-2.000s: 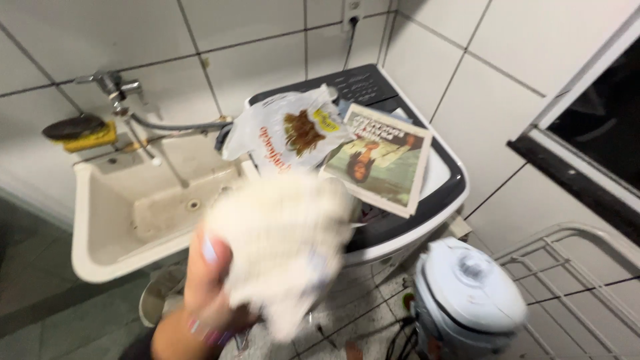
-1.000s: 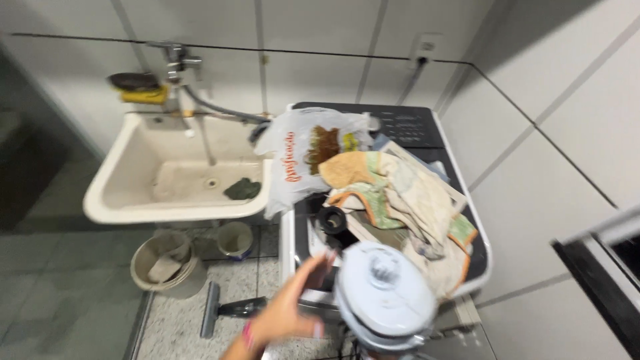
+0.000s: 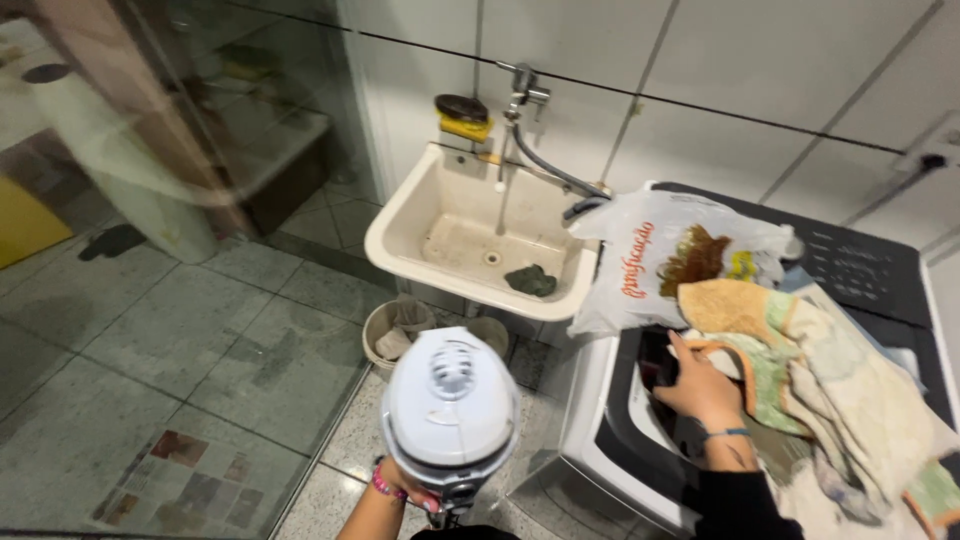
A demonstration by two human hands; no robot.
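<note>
My left hand (image 3: 409, 484) grips the underside of a light blue and white appliance with a domed lid (image 3: 450, 397), held up at the lower middle; most of its fingers are hidden below it. My right hand (image 3: 697, 382) is over the front of the washing machine (image 3: 611, 442), fingers spread around a dark object beside the towel, too hidden to name. A cream towel with orange and green edging (image 3: 847, 382) lies crumpled on the machine. Behind my right hand rests a white plastic bag (image 3: 637, 262) with printing.
A cream utility sink (image 3: 480, 240) holds a dark green cloth (image 3: 531, 280). Above it are a metal tap (image 3: 523, 90) and a yellow sponge with a dark brush (image 3: 463, 120). A bucket (image 3: 379, 337) stands below. At left, a glass panel borders the grey tiled floor.
The appliance was low beside the machine and is now in my left hand, further left. The cream cloth bundle held two seconds ago lies on the machine. The view has swung left.
</note>
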